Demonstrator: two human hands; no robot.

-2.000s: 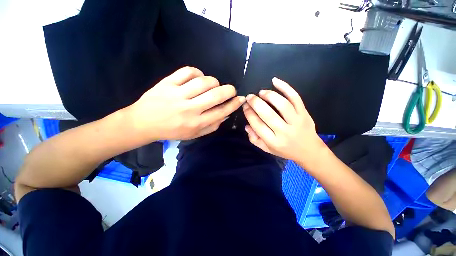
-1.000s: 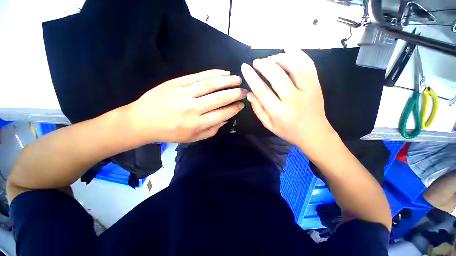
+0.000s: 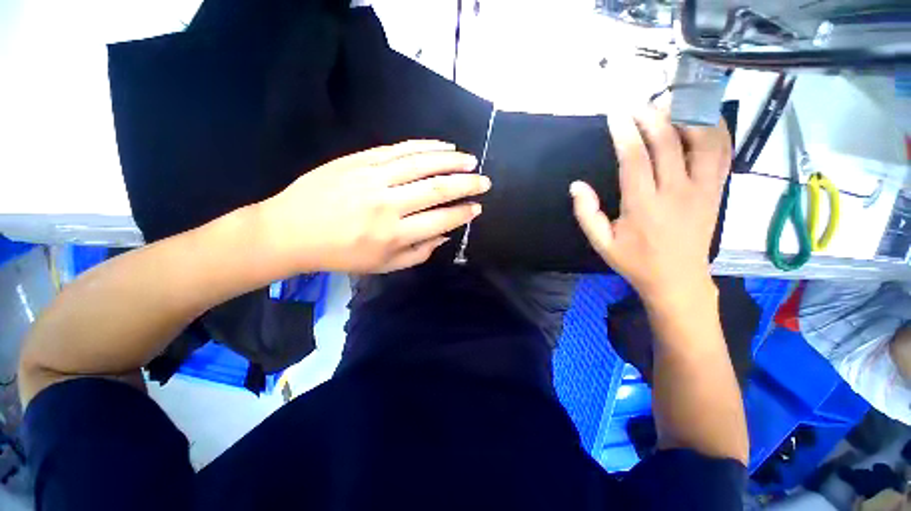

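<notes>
A large black fabric panel lies on the left of the white table. A smaller black piece lies to its right. Their edges meet at a thin white line in the middle. My left hand lies palm down on the left panel, fingertips at the line. My right hand lies flat on the right piece near its right end, fingers spread and thumb apart. Neither hand visibly grips anything; the cloth under the palms is hidden.
Scissors with green and yellow handles and a slim black tool lie at the right. Metal machine parts stand at the upper right. Blue crates with black pieces are below the table. Another person's sleeve shows at right.
My right hand has moved right, from the meeting edges to the right end of the smaller piece, its fingers spreading. The white line between the pieces shows again. My left hand has barely moved.
</notes>
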